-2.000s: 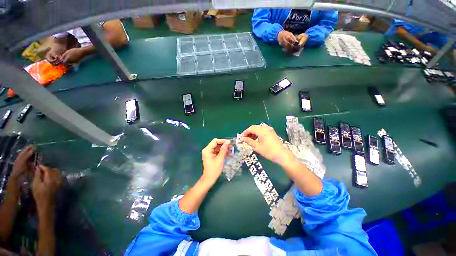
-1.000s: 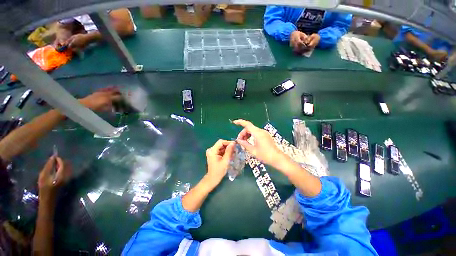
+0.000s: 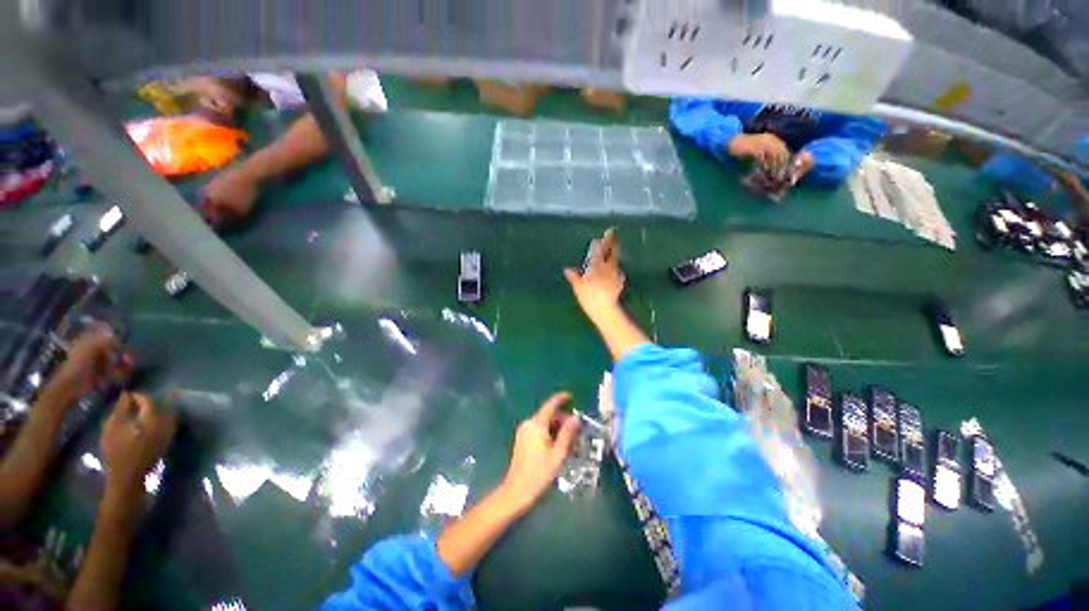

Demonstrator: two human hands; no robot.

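My right hand (image 3: 601, 279) is stretched out to the middle of the bench, its fingers on a small keypad phone (image 3: 591, 253) and partly covering it; whether they grip it is unclear. My left hand (image 3: 543, 451) is near the front, thumb and fingertips together on a small pale strip piece (image 3: 583, 463) with dark marks. A strip of adhesive parts (image 3: 646, 525) lies beside it, partly under my right sleeve. A crumpled pale backing heap (image 3: 770, 418) shows right of that sleeve.
Single phones (image 3: 471, 277) lie left and right of my right hand; several more (image 3: 854, 430) stand grouped at right. Clear film (image 3: 346, 418) covers the left bench. A clear compartment tray (image 3: 591, 170) lies across. A grey post (image 3: 197, 239) crosses the left; a white socket strip (image 3: 764, 54) hangs above. Other workers' hands show.
My right hand has left my left hand and moved forward to the phone. My left hand stays near the front with the strip piece. The neighbour's reaching arm has drawn back; the view has shifted.
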